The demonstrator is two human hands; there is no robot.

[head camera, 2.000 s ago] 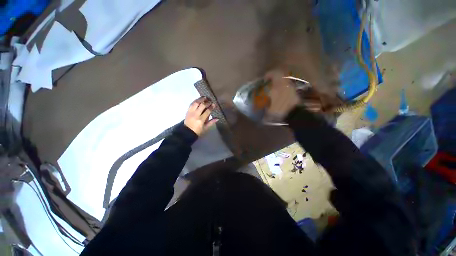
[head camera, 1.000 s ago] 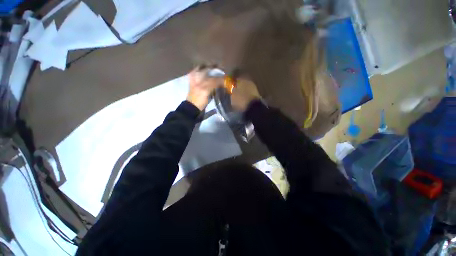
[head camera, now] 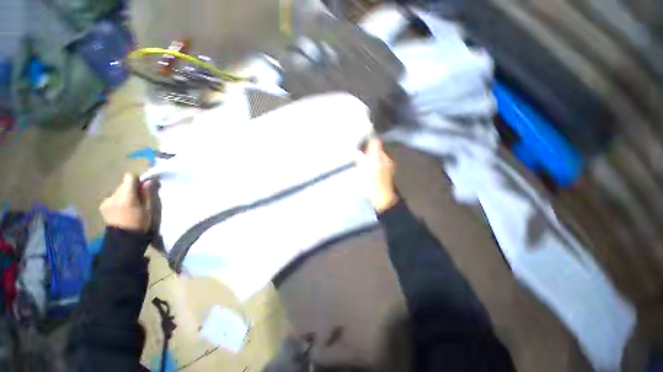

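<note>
A pale white garment panel (head camera: 291, 156) with a dark curved seam strip is held up and spread between my two hands. My left hand (head camera: 127, 205) grips its left edge. My right hand (head camera: 379, 174) grips its right edge near the end of the dark strip. The panel's lower part hangs over the edge of the brown table cover (head camera: 342, 290). The frame is blurred, and the steam iron cannot be made out.
Pale fabric pieces (head camera: 538, 254) lie along the table's right side, with a blue object (head camera: 538, 138) beyond them. A yellow hose (head camera: 193, 62) shows at the upper left. A blue crate (head camera: 65, 254) and a white scrap (head camera: 224, 327) are on the floor.
The view has swung round. My right hand has let go of the iron and now holds the panel. The panel has been lifted and is stretched between both hands.
</note>
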